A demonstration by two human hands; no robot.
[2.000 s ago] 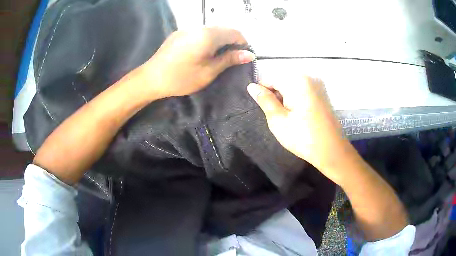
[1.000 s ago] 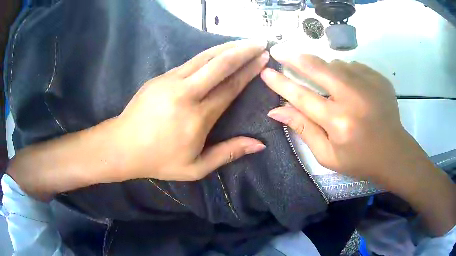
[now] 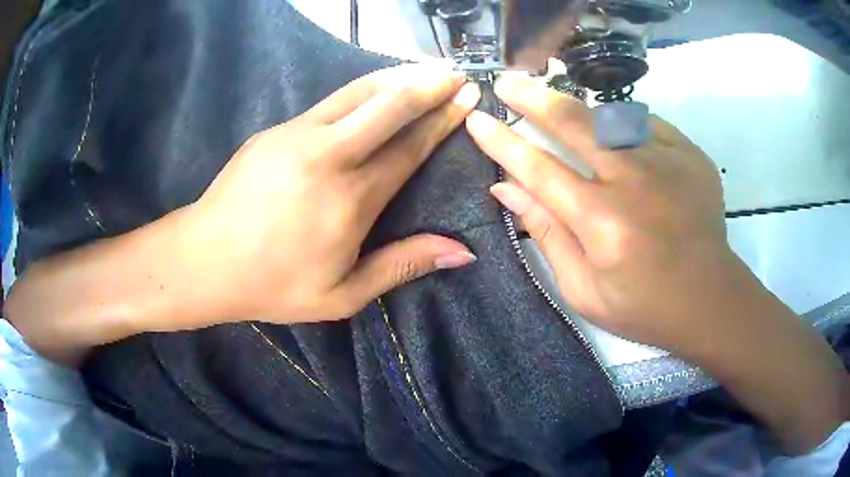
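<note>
The dark garment lies over the machine table and my lap. A zipper with silvery teeth runs along its right edge, up to the presser foot. My left hand lies flat on the cloth, fingertips beside the foot and thumb spread apart. My right hand rests over the zipper edge, two fingertips near the foot and the thumb lower on the zipper. No firm grip shows on either hand. The needle tip cannot be made out.
The tension knob and its pale grey tip stand just above my right hand. The white table extends right, with a ruler strip along its front edge. Blurred machine parts cross the top of the view.
From pinching the zipper edge, my hands have moved to lie flat near the foot. The machine head has come into view. Since one second ago, the hands have shifted slightly left in view.
</note>
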